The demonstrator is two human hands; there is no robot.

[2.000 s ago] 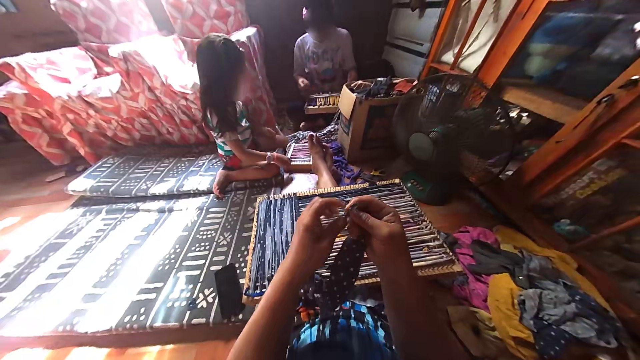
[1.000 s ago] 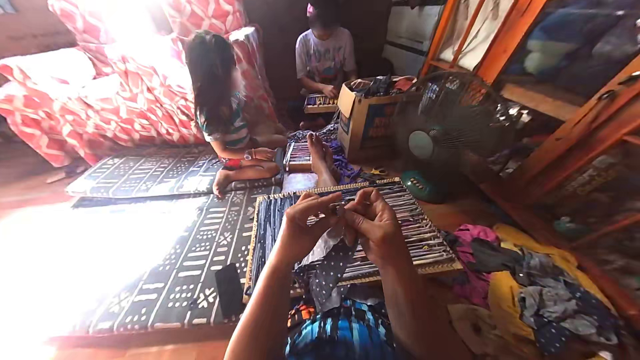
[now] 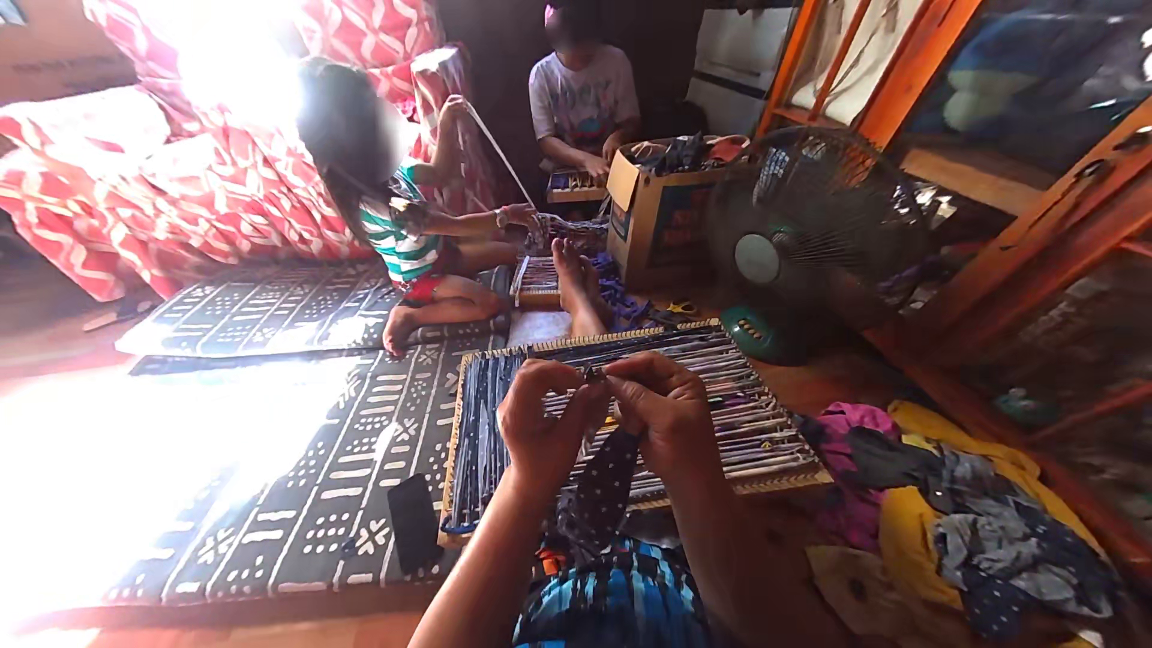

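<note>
My left hand and my right hand meet above a wooden peg loom frame strung with fabric strips. Between them the fingertips pinch a dark polka-dot fabric strip, which hangs down from my right hand toward my lap. Dark blue strips lie packed at the loom's left side, while lighter strips run across its middle and right. The exact spot where the fingers hold the cloth is small and partly hidden.
Fabric scraps are heaped at the right, near a standing fan and a cardboard box. A dark phone lies on the patterned mat. Two people sit ahead with smaller looms; yellow-handled scissors lie beyond mine.
The person at the left has turned and now raises one hand, pulling a light strip taut. My hands stay over the loom, and the dotted cloth hangs narrower than one second ago.
</note>
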